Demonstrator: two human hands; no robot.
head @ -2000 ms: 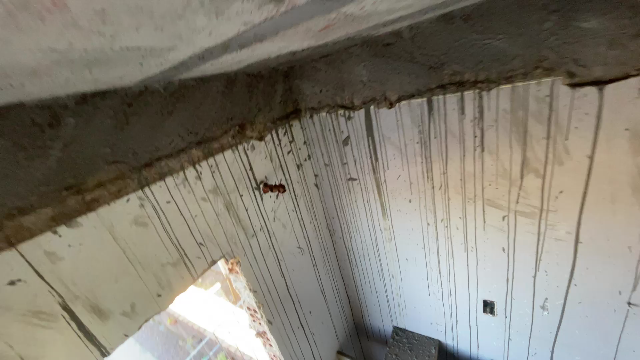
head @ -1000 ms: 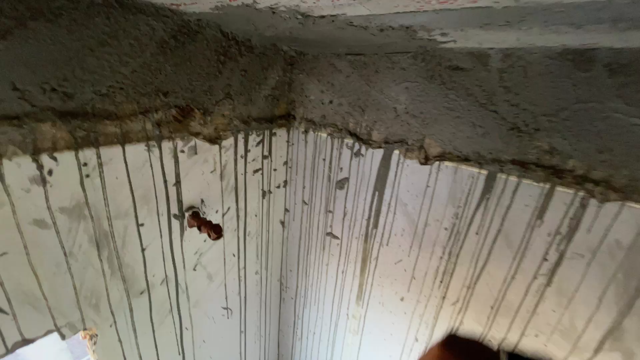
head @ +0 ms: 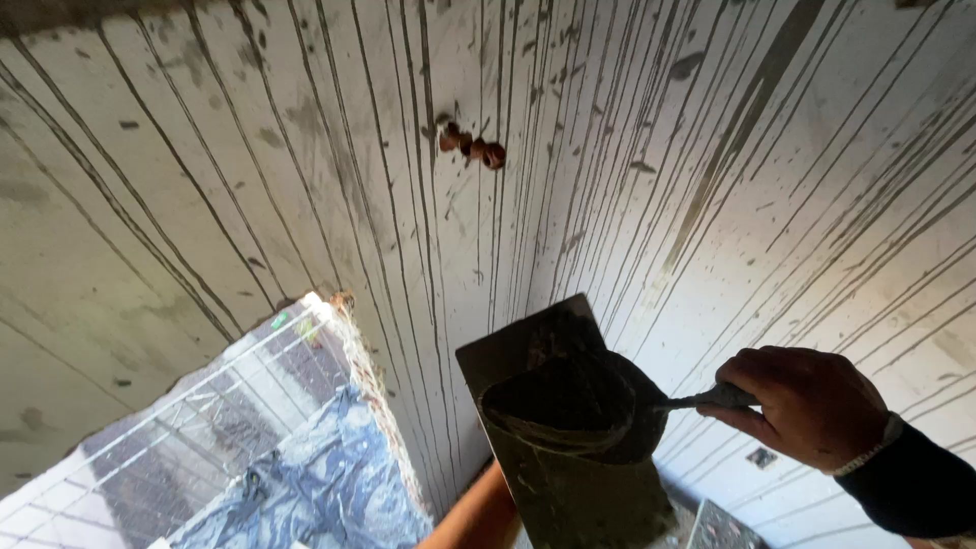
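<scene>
My right hand (head: 801,404) grips the handle of a masonry trowel (head: 648,415) at the lower right. Dark wet mortar (head: 560,400) sits heaped on the trowel's blade, which lies over a flat rectangular plastering float (head: 534,335). Below the float my left forearm (head: 480,515) comes up from the bottom edge; the left hand itself is hidden behind the float, so its grip cannot be seen.
Two white walls streaked with grey drips meet in a corner (head: 557,229). Reddish pipe fittings (head: 473,146) protrude from the left wall. A barred window opening (head: 229,381) shows blue sheeting (head: 320,473). A wall box (head: 761,457) and a speckled block (head: 720,526) are lower right.
The view has swung down from the rough grey band at the top of the walls. My right hand, the trowel with mortar and the float have come into view.
</scene>
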